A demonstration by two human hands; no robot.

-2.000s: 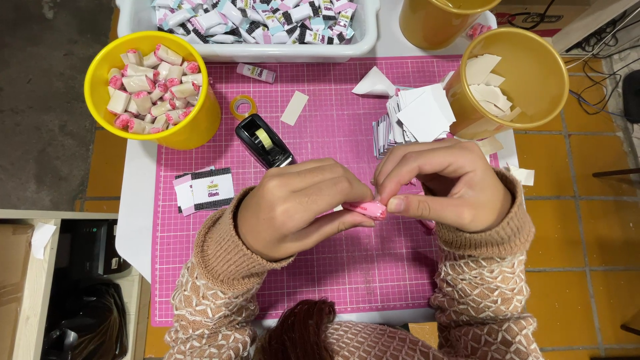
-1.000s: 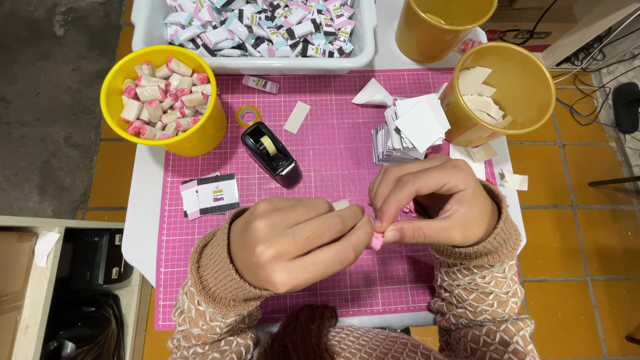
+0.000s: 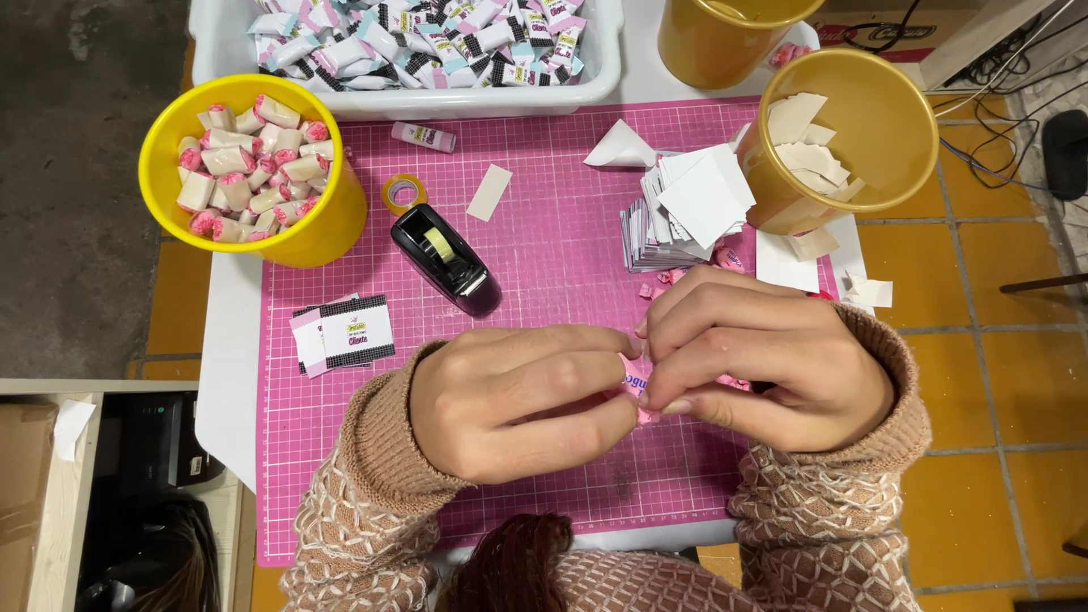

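Note:
My left hand (image 3: pixel 527 399) and my right hand (image 3: pixel 756 357) meet over a pink cutting mat (image 3: pixel 544 246), both gripping a pink candy wrapper (image 3: pixel 635 387) between their fingertips. More pink wrapped candies (image 3: pixel 729 257) lie partly hidden behind my right hand. A stack of white paper squares (image 3: pixel 701 200) stands beyond that hand. Left of centre are a black tape dispenser (image 3: pixel 446 262), a tape roll (image 3: pixel 404 194) and a cream paper strip (image 3: pixel 490 193). Printed labels (image 3: pixel 357 331) lie near my left sleeve.
At the back left a yellow bucket (image 3: pixel 353 200) holds candies banded in cream paper. Behind the mat, a white tub (image 3: pixel 476 104) is full of wrapped pieces. Gold buckets stand at the back right, one (image 3: pixel 892 144) with cream paper pieces. A small wrapped piece (image 3: pixel 423 137) lies near the tub.
My fingers have shifted around the pink wrapper, and its printed face now shows between them. A cream strip seen by my left fingers one second ago is no longer visible there.

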